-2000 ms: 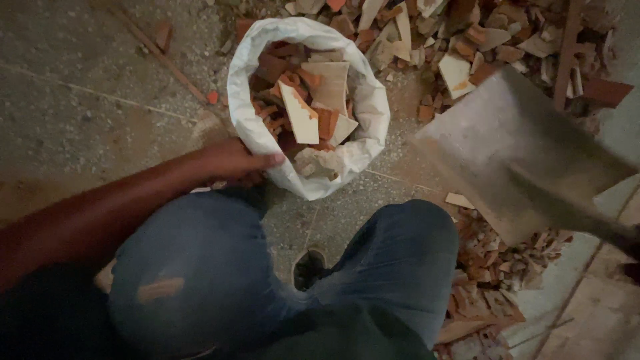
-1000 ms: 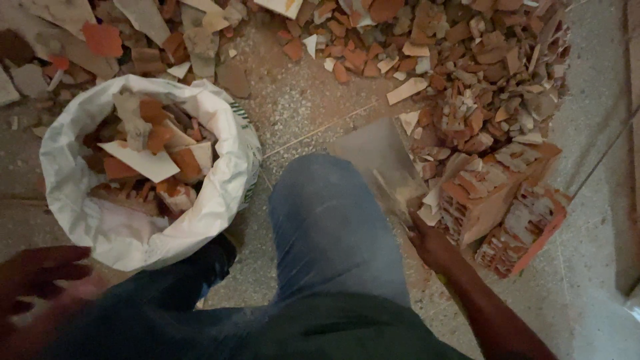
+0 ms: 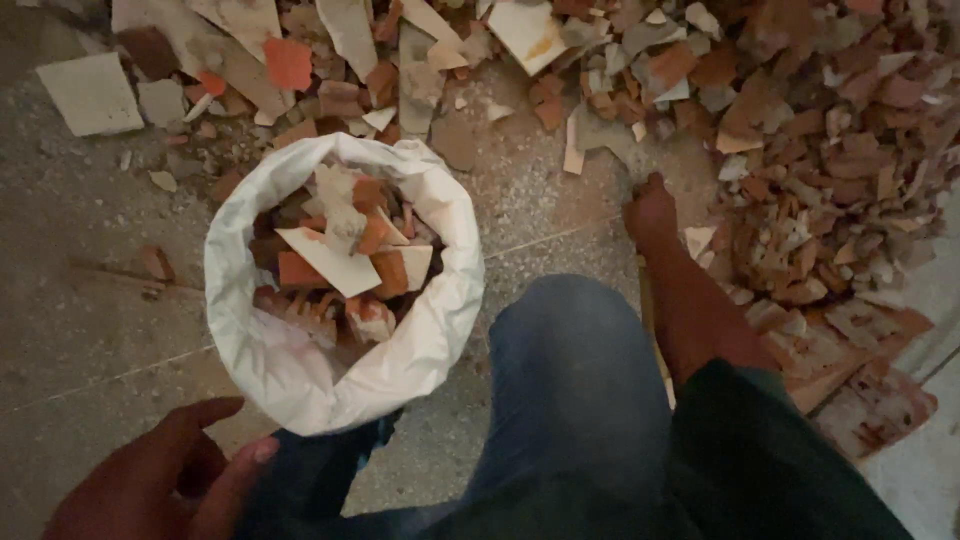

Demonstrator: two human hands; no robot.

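Note:
A white woven sack [image 3: 450, 330] stands with its rim rolled outward, holding broken red brick and pale tile pieces [image 3: 330, 262]. My left hand [image 3: 180, 465] is empty, thumb and fingers apart, just off the sack's lower left rim. My right hand [image 3: 652, 214] is closed around the shovel near the blade end, right of the sack. The shovel's yellowish handle [image 3: 647, 300] runs back beneath my forearm. Its blade is hard to make out against the dusty floor and rubble.
Broken brick and tile [image 3: 795, 210] is heaped at the right and spreads across the top. Larger hollow brick pieces [image 3: 874, 405] lie at lower right. A square tile piece [image 3: 90, 94] lies at upper left. A thin strip [image 3: 135, 274] lies left of the sack. My bent knee [image 3: 577, 330] is between sack and right forearm.
Two seconds ago my left hand held the sack's rim; it has let go. The shovel, then raised at the right, is now low by the rubble. My right hand has reached further forward since one second ago.

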